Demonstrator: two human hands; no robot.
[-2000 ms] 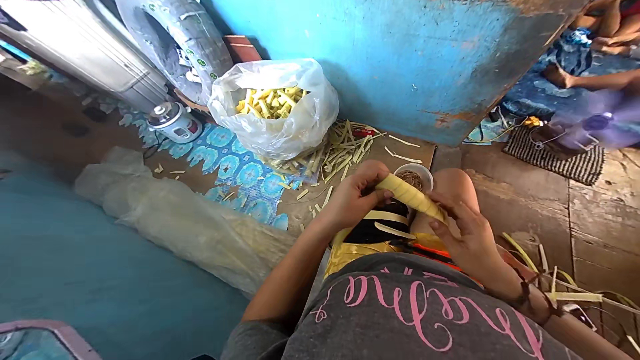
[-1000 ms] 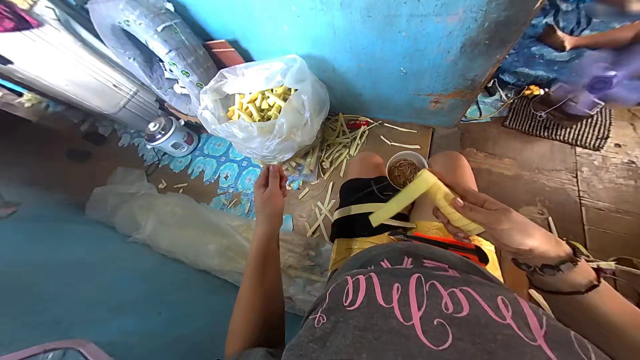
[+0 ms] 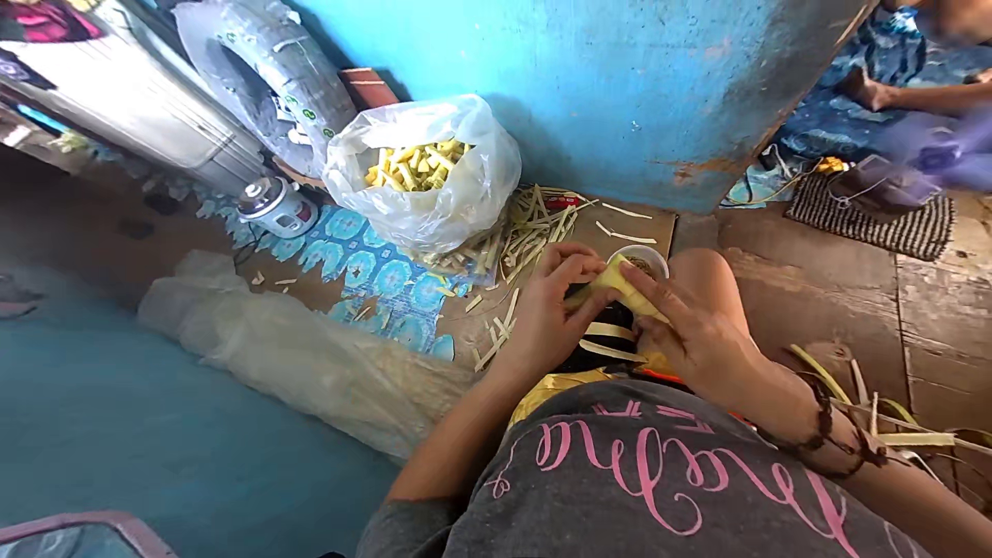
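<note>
Over my lap, my left hand (image 3: 562, 298) pinches the left end of a folded yellow-green leaf strip (image 3: 629, 293). The fingers of my right hand (image 3: 682, 325) close round the strip's other end. Just behind the strip is a white bowl (image 3: 655, 258) with small brownish pieces in it, partly hidden by my hands. Pale cut strips (image 3: 608, 341) lie across the dark cloth on my lap. Beyond my left hand, an open clear plastic bag (image 3: 496, 174) on the floor holds many yellow-green folded pieces (image 3: 418, 167).
Loose strip scraps (image 3: 539, 229) litter the floor beside the bag. A rice cooker (image 3: 279, 208) and a wrapped ring-shaped bundle (image 3: 271, 77) stand at left, near a long plastic sheet (image 3: 294, 356). A blue wall (image 3: 589, 93) rises ahead. At right are a striped mat (image 3: 876, 225) and another person's foot (image 3: 868, 89).
My left hand has come back from beside the plastic bag to the strip. The strip, hanging as a long flat band a second ago, is now bunched between both hands.
</note>
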